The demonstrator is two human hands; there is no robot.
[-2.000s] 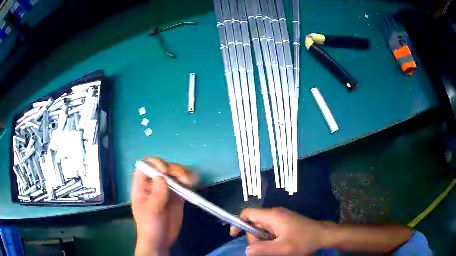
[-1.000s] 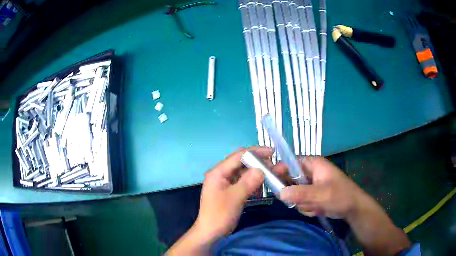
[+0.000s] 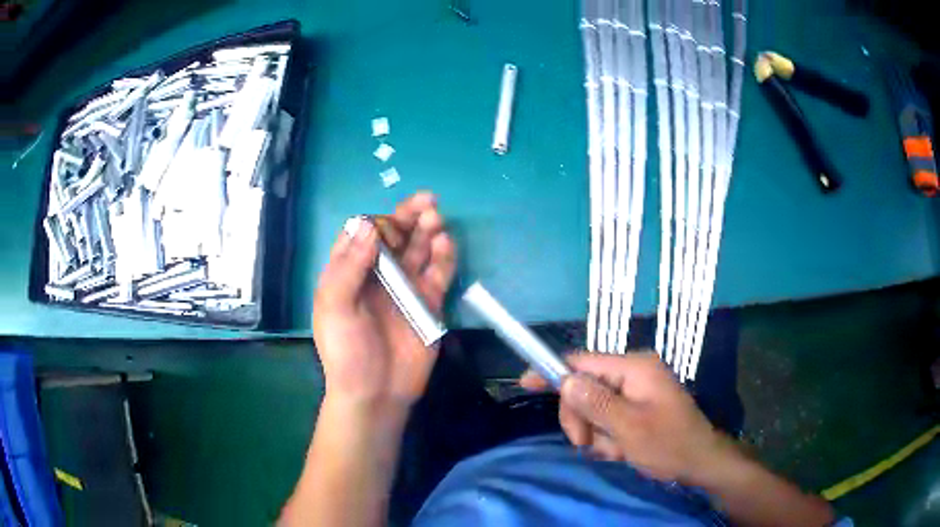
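My left hand [image 3: 381, 299] holds a short silvery tube [image 3: 409, 297] across its palm, between thumb and fingers, above the lap at the bench's near edge. My right hand [image 3: 629, 412] holds a pale silvery strip or tube [image 3: 515, 335] by its lower end. Its far end points up and left toward my left hand, slightly blurred, with a gap between the two pieces. The part inside the right hand is hidden by the fingers.
A black tray [image 3: 278, 175] heaped with short tubes is at left. Small square pieces [image 3: 383, 152] and a single tube [image 3: 504, 109] lie beyond my hands. Long slim rods [image 3: 618, 206], a black-handled tool [image 3: 799, 121] and a glove [image 3: 917, 154] are at right.
The hands have moved apart, and the two held pieces are now separated. The left hand has turned palm up with its tube. The camera view has shifted, so bench things sit further right and higher.
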